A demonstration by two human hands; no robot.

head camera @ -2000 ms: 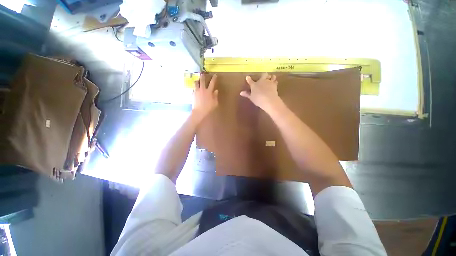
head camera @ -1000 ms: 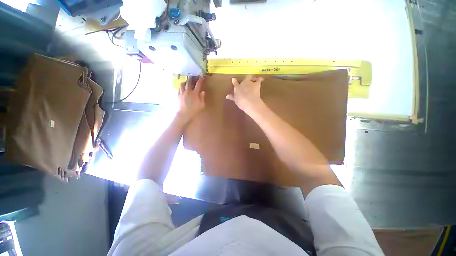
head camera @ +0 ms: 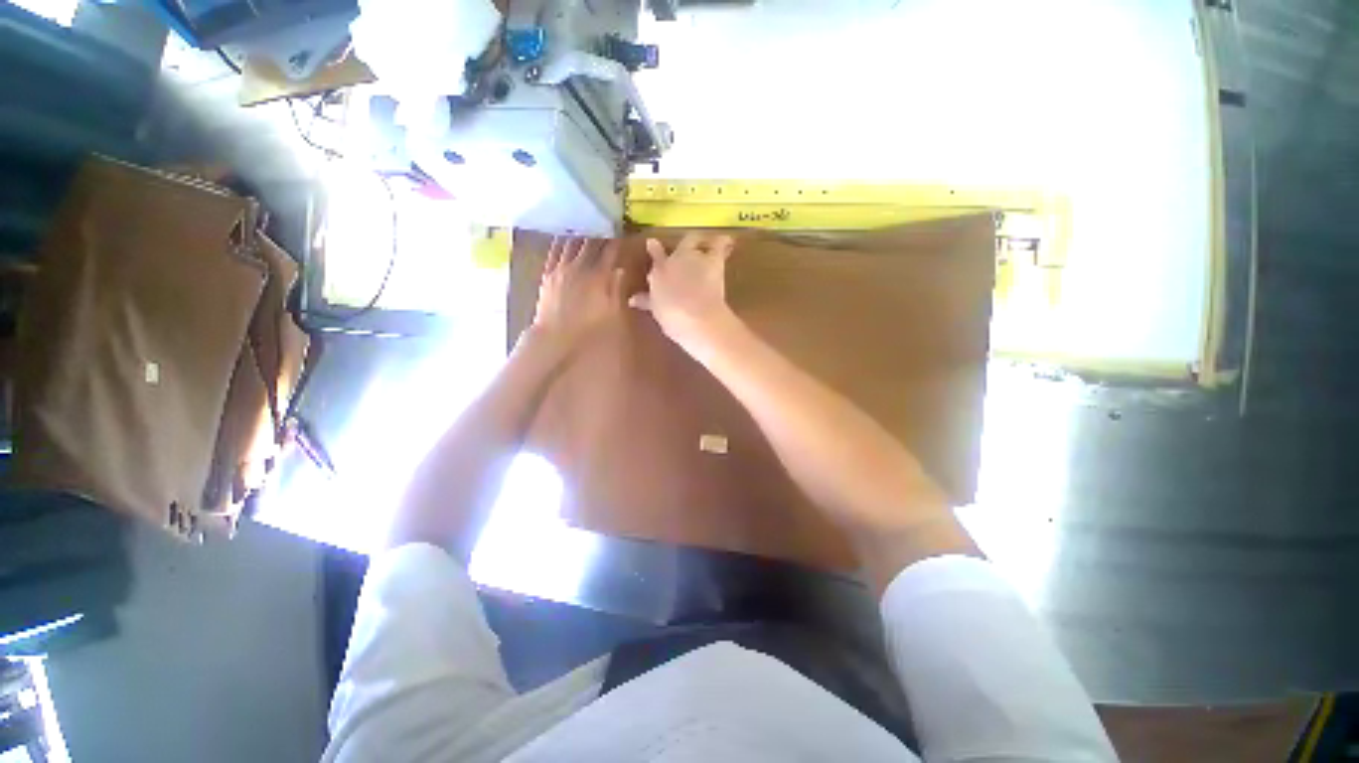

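A brown bag panel (head camera: pixel 835 358) with a small pale label (head camera: pixel 714 444) lies flat in front of me, its top edge along a yellow sewing template (head camera: pixel 850 206). The machine head (head camera: pixel 522 157) stands over the template's left part. My left hand (head camera: pixel 578 291) lies flat on the panel's top left, fingers spread, just below the machine head. My right hand (head camera: pixel 689 286) presses on the panel close to its right, fingertips at the top edge, thumb apart. Neither hand grips the panel. The needle area is partly hidden by the head.
A stack of brown panels (head camera: pixel 134 343) hangs at the left table edge, with a small dark pointed tool (head camera: pixel 313 444) beside it. A crumpled white lump (head camera: pixel 425 45) sits on the machine. A bright white inset with a pale frame (head camera: pixel 1215 194) is at the right.
The panel, the template and both my hands have moved left. More of the panel's left part now lies left of the needle area. My right hand is closer to my left hand.
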